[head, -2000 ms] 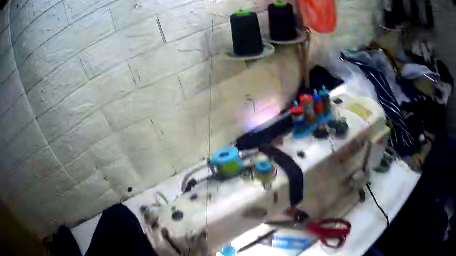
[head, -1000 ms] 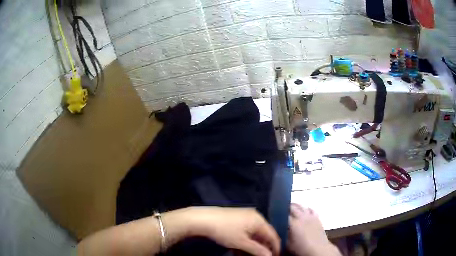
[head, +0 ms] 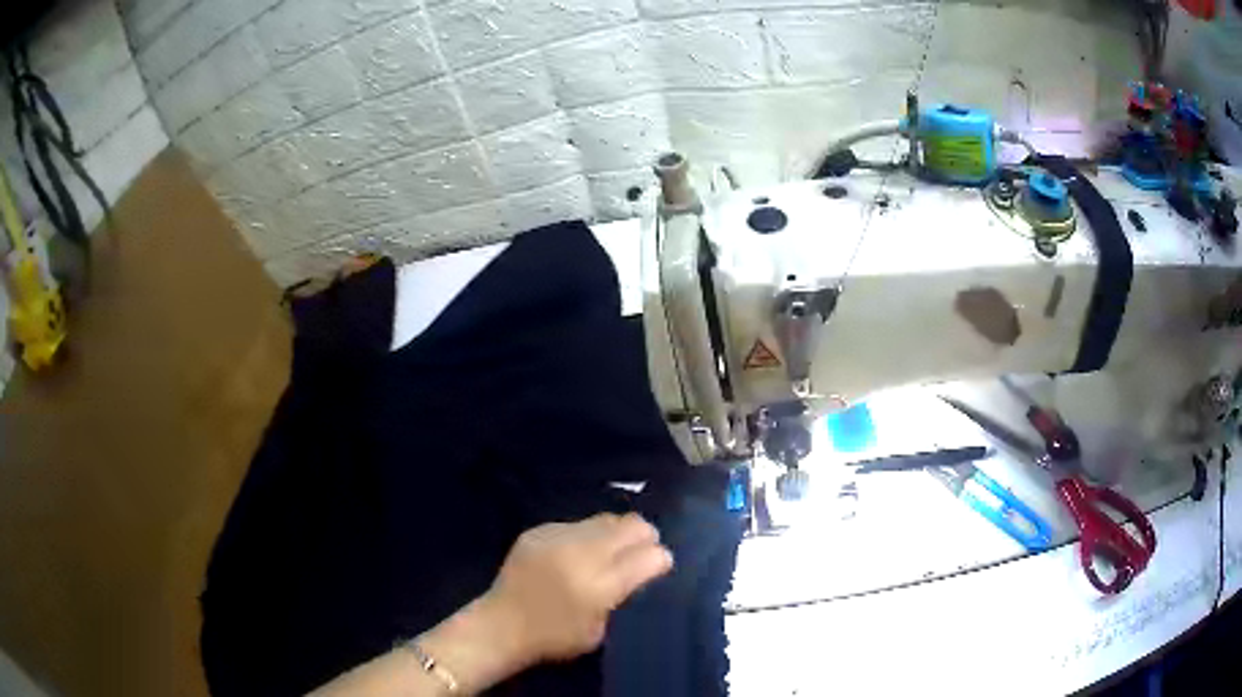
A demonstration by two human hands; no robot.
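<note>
The dark garment piece (head: 450, 395) lies spread left of the sewing machine (head: 885, 293), with a tiny white label (head: 628, 486) on it. A slightly bluer strip (head: 674, 599) runs along its right edge up to the presser foot area (head: 787, 477). My left hand (head: 586, 579), with a bracelet at the wrist, lies over the cloth just left of the strip, below the label. Its fingers are bent and blurred, and whether they grip cloth is unclear. My right hand is out of the picture.
Right of the needle lie a light-blue disc (head: 851, 428), a thin dark stick (head: 919, 460), light-blue thread snips (head: 1001, 507) and red-handled scissors (head: 1110, 534). A brown cardboard sheet (head: 130, 449) stands at the left. The brick-pattern wall (head: 518, 116) is behind.
The view has swung down from the machine top and wall and come closer. Since one second ago, my left hand has moved up-left off the strip, and my right hand has left the picture.
</note>
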